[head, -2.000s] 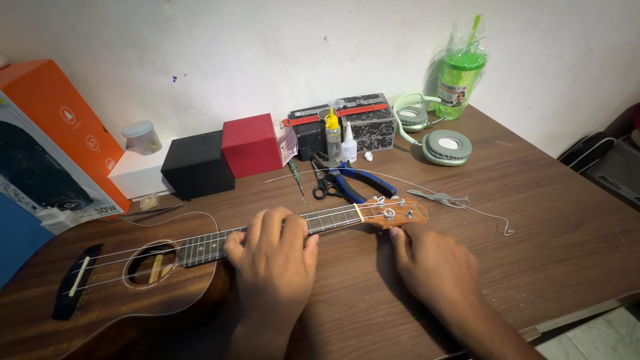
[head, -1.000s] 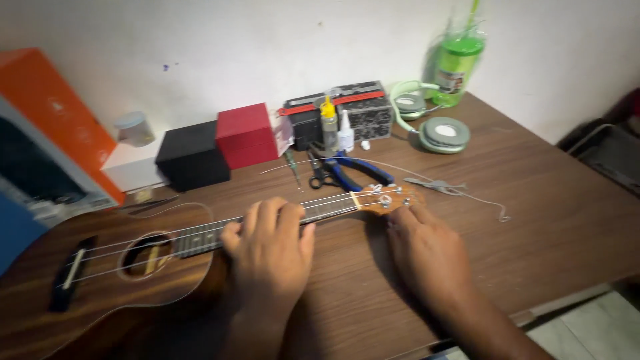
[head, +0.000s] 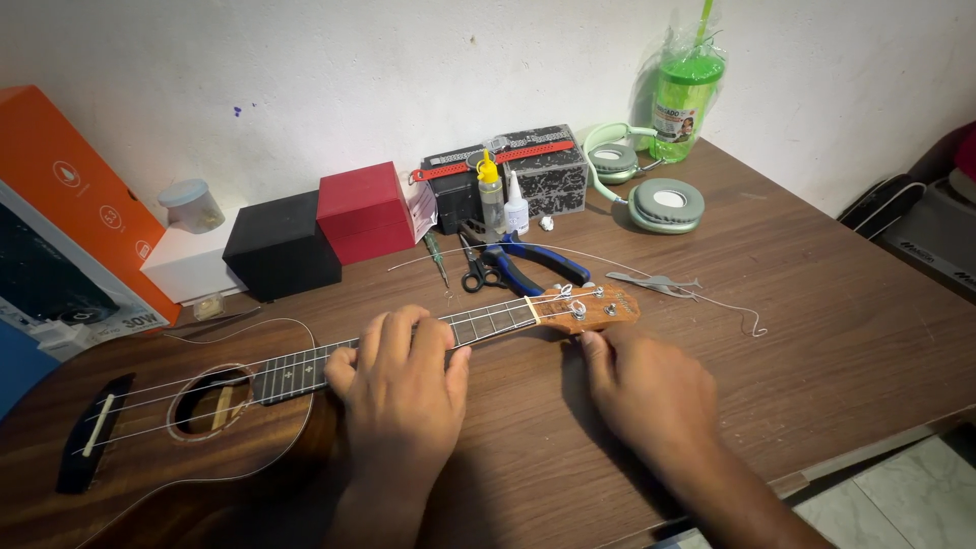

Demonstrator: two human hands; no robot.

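A wooden ukulele (head: 252, 450) lies face up on the brown desk, its headstock (head: 557, 306) to the right. Three strings run from the bridge (head: 95, 433) over the sound hole. My left hand (head: 404, 389) rests over the fretboard (head: 488, 324), fingers bent across the neck and strings. My right hand (head: 656, 381) is at the lower edge of the headstock, thumb and curled fingers close to a tuning peg; what they pinch is hidden. A loose string (head: 724, 303) lies behind the headstock, crossing a grey metal tool (head: 648, 284).
Blue-handled pliers (head: 549, 259), black scissors (head: 480, 274) and a green screwdriver (head: 436, 255) lie behind the neck. Two small bottles (head: 517, 212), headphones (head: 667, 204), a green tumbler (head: 682, 107) and boxes (head: 366, 210) stand along the wall.
My left hand stays over the neck. My right hand keeps by the headstock, its fingers shifting slightly in pose.
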